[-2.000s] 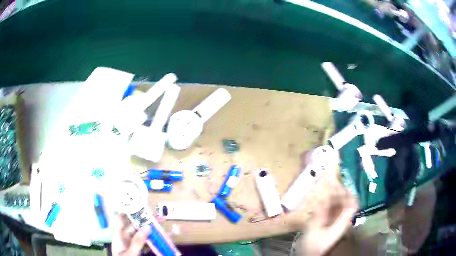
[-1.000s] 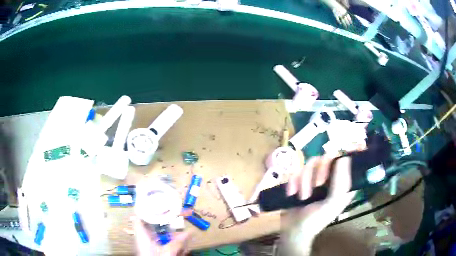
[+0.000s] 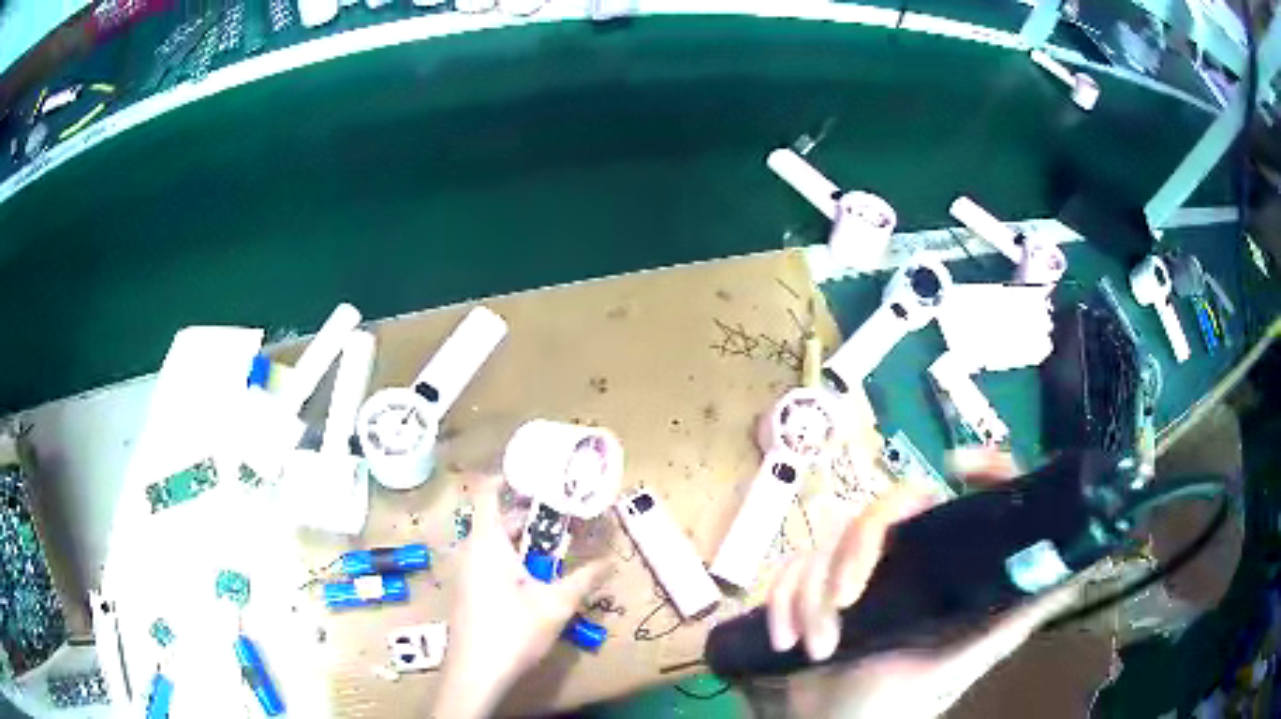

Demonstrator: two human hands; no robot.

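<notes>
My left hand [image 3: 492, 611] holds an opened white handheld fan [image 3: 565, 466] by its handle, with the round head pointing away from me. A green control board and a blue cell [image 3: 542, 566] show in its open handle, partly hidden by my fingers. My right hand [image 3: 829, 583] is closed around a thick black electric screwdriver [image 3: 913, 569], to the right of the fan. Its thin bit [image 3: 684, 666] points left, apart from the fan. A white handle cover [image 3: 669, 553] lies on the brown cardboard between the fan and the screwdriver.
Several white fans lie around, one at left [image 3: 399, 438] and one at right [image 3: 802, 424]. Blue cells [image 3: 368, 590] lie left of my left hand. White sheets [image 3: 211, 407] hold green boards [image 3: 183, 485]. Pinkish fans [image 3: 863, 225] lie by the green belt [image 3: 562, 155]. The screwdriver's cord curves at right.
The right hand, empty two seconds ago, took hold of the screwdriver, which has since moved slightly down. The left hand has moved right with the fan and turned it, showing the open handle.
</notes>
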